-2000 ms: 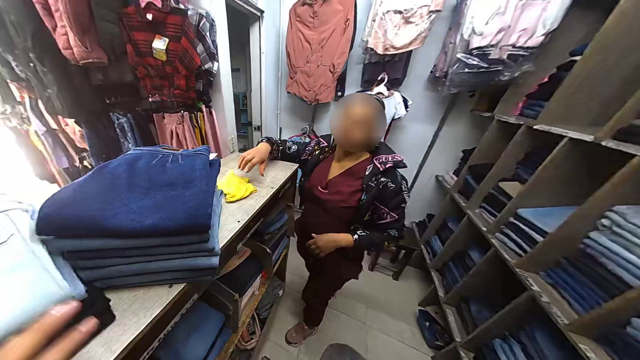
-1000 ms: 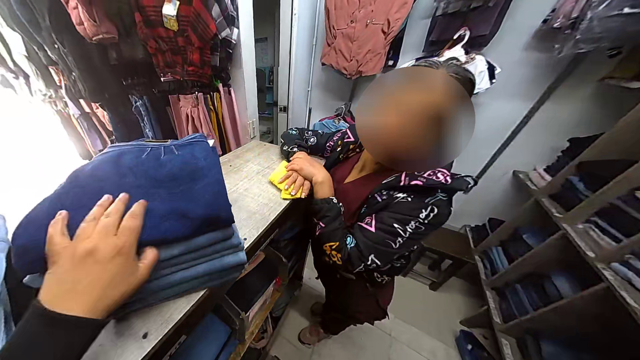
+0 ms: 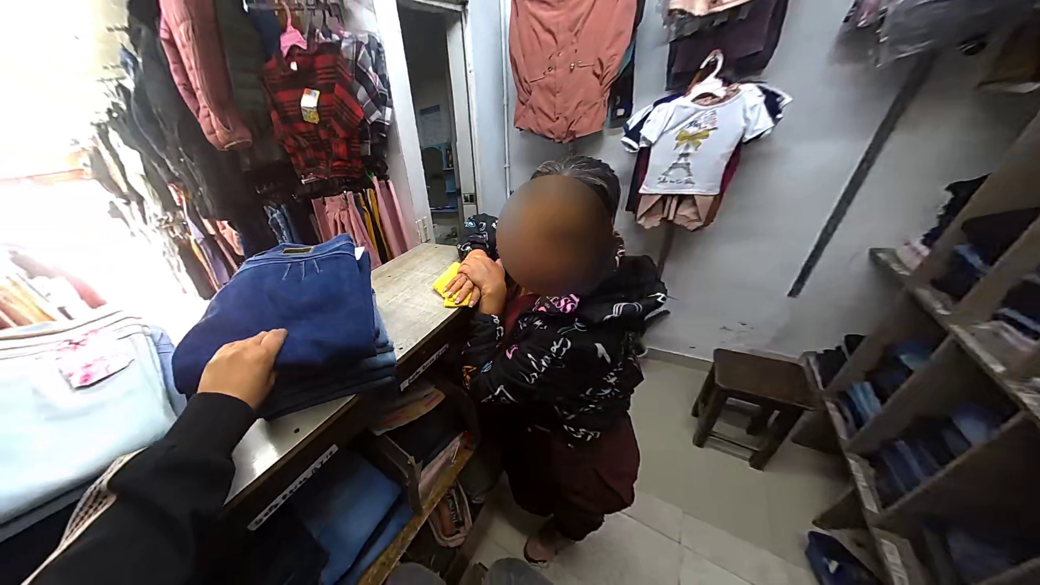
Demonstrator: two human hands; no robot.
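My left hand (image 3: 244, 367) rests on the near left part of the top pair of folded dark blue jeans (image 3: 296, 305). Its fingers are curled down against the denim; whether they pinch the cloth is hidden. More folded jeans lie beneath, stacked on the wooden counter (image 3: 414, 280). Left of my hand sits a pile of folded light blue jeans (image 3: 77, 414) with a pink-and-white tag (image 3: 93, 357). My right hand is out of the picture.
Another person (image 3: 561, 349) leans on the counter, hands clasped over a yellow cloth-like item (image 3: 447, 284). Jeans fill shelves (image 3: 946, 321) at the right and under the counter. A wooden stool (image 3: 760, 378) stands on the tiled floor. Garments such as a red plaid shirt (image 3: 313, 122) hang behind.
My left hand, spread flat on the dark blue jeans one second ago, now has curled fingers. The other person, upright two seconds ago, has leaned onto the counter and brought both hands together.
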